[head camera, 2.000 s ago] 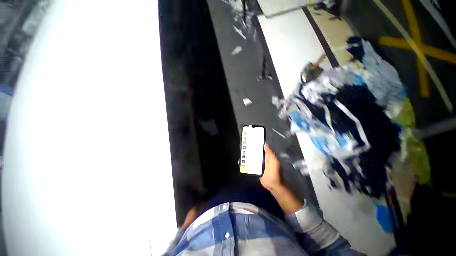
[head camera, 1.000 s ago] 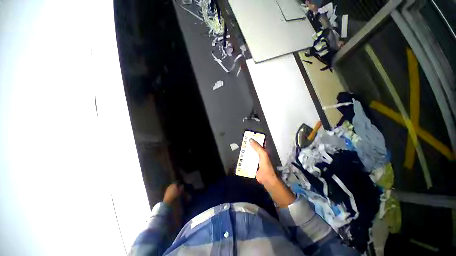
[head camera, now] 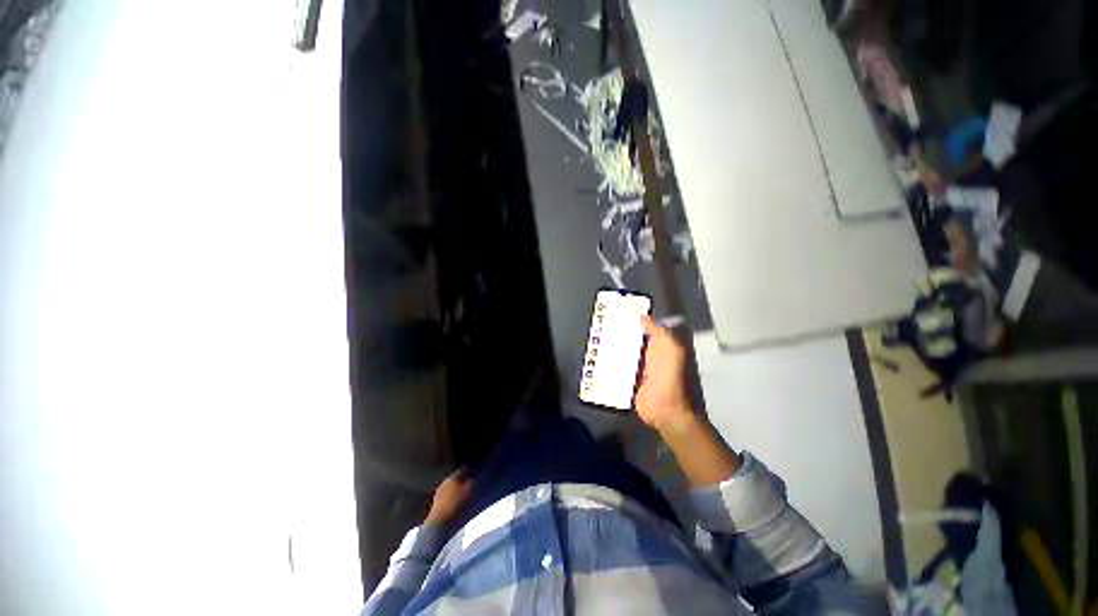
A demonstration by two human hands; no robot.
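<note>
A smartphone (head camera: pixel 615 349) with a lit white screen and a column of small icons is upright in front of my body. My right hand (head camera: pixel 668 375) holds it from its right side, the thumb at the screen's edge. My left hand (head camera: pixel 452 495) hangs low beside my dark trousers, small and dim; its fingers are hard to make out. The long white table top (head camera: pixel 193 313) fills the left side, overexposed. A short grey metal bar (head camera: pixel 308 24) lies near its edge at the top.
A dark gap runs along the table's edge. The grey floor (head camera: pixel 560 229) has a pile of pale scraps (head camera: pixel 617 132). A white side bench (head camera: pixel 795 403) with a pale board (head camera: pixel 771 181) stands at right. Dark and white scraps (head camera: pixel 951 319) lie beyond it.
The view has moved forward along the aisle; the dark and blue heap has slid to the lower right corner. My right thumb has moved from over the screen to its edge. The metal bar has appeared.
</note>
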